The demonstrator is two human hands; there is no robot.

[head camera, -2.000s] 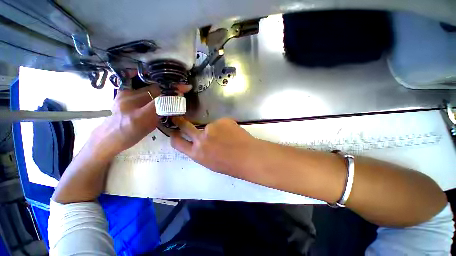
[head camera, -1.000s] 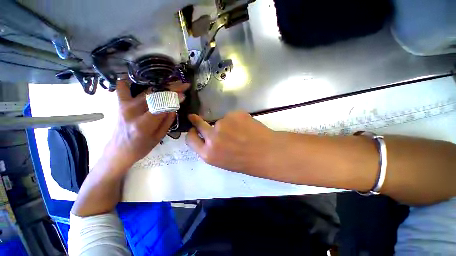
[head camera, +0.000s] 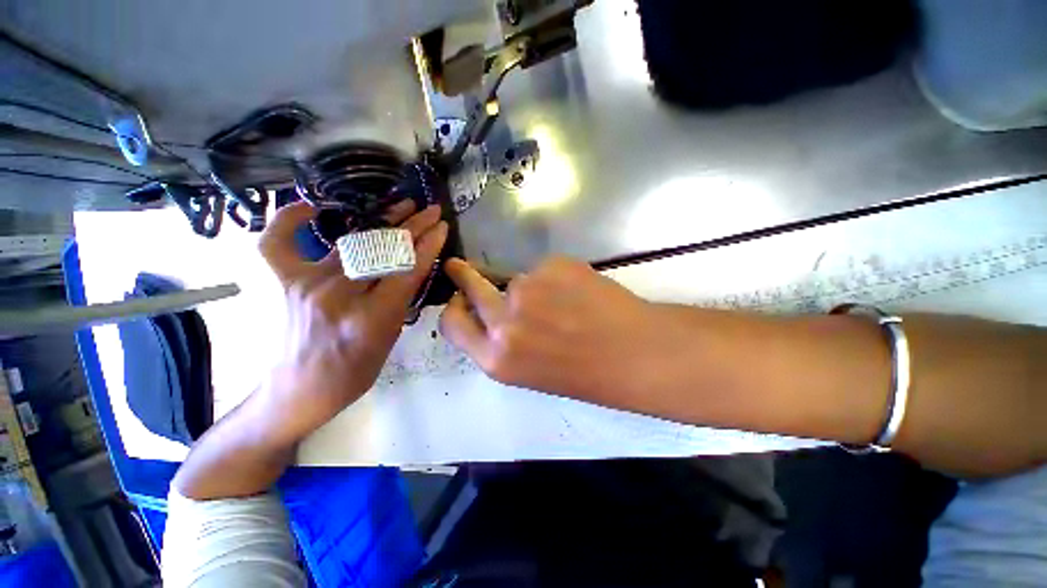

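Observation:
A black pouch piece [head camera: 437, 284] lies at the needle area of the sewing machine, mostly hidden by my hands and the white ridged knob [head camera: 377, 254]. My left hand [head camera: 333, 316] is behind and below the knob, its fingers spread on the black piece. My right hand [head camera: 534, 322] holds the piece's near right edge with thumb and index finger. The presser foot and needle are hidden behind the black tension discs [head camera: 358, 172].
The steel bed [head camera: 689, 172] carries a black fuzzy pad [head camera: 775, 52]. Dark rounded pieces [head camera: 169, 362] lie at the left of the white table [head camera: 505, 419]. A pale rod [head camera: 126, 308] juts in from the left. Thread guides [head camera: 207, 207] hang left of the discs.
The view has shifted, so the table and machine sit differently in the picture. My left fingers have moved over the black piece beside the knob. My right hand stays at the piece's edge.

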